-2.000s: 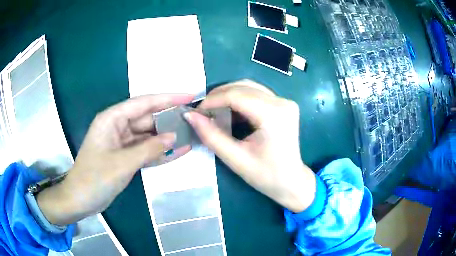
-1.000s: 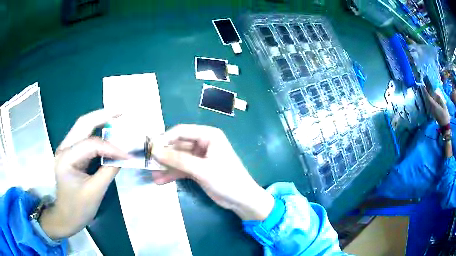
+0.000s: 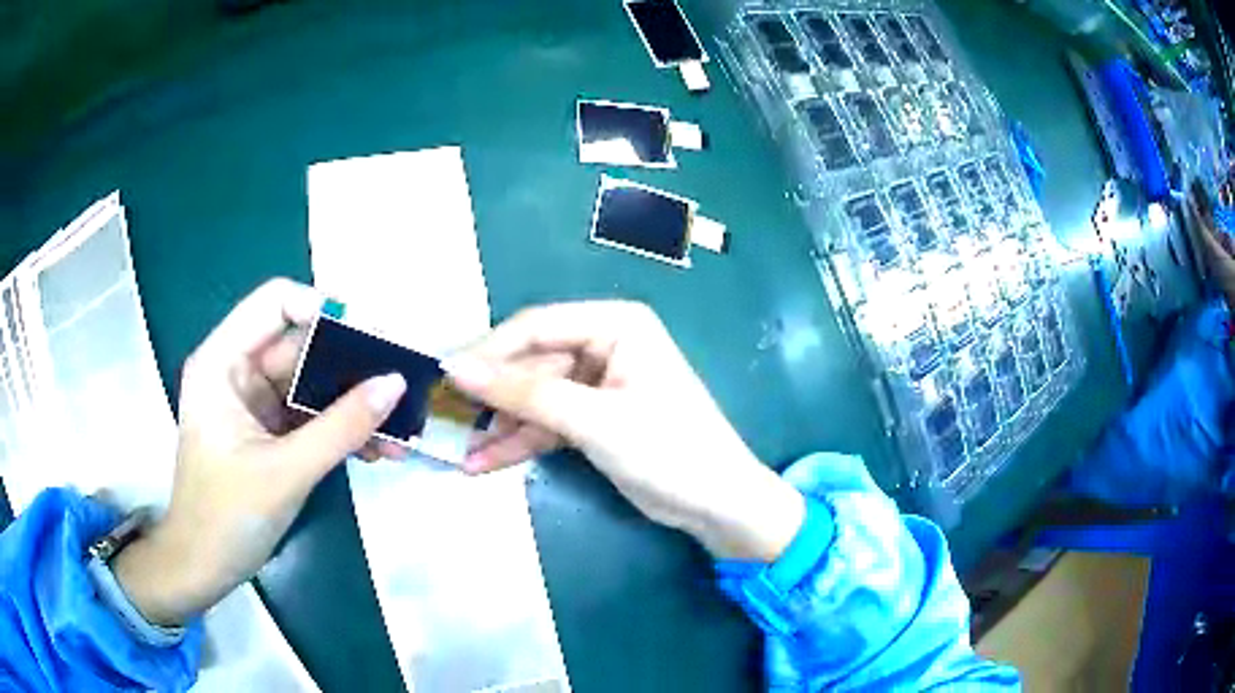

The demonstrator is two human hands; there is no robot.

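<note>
An LCD module (image 3: pixel 355 376) is held above the white adhesive sheet (image 3: pixel 447 582), its dark screen facing up and a small green tab at its upper left corner. My left hand (image 3: pixel 257 440) grips its left part, thumb on the screen. My right hand (image 3: pixel 616 406) holds its right end at the amber and pale flex cable (image 3: pixel 450 417); the fingers partly hide that end. The white sheet lies on the green mat, partly covered by my hands and the module.
Three loose LCD modules (image 3: pixel 642 219) lie beyond my right hand. A clear blister tray (image 3: pixel 935 257) with rows of screens is at right. A stack of adhesive sheets (image 3: pixel 102 318) is at left. A cardboard box (image 3: pixel 1077 630) is at lower right. Another person's blue sleeve (image 3: pixel 1165 420) shows at the right edge.
The held module was first seen from its grey side, then tilted and blurred; now its dark screen faces up. Both hands still hold it. The camera view has shifted.
</note>
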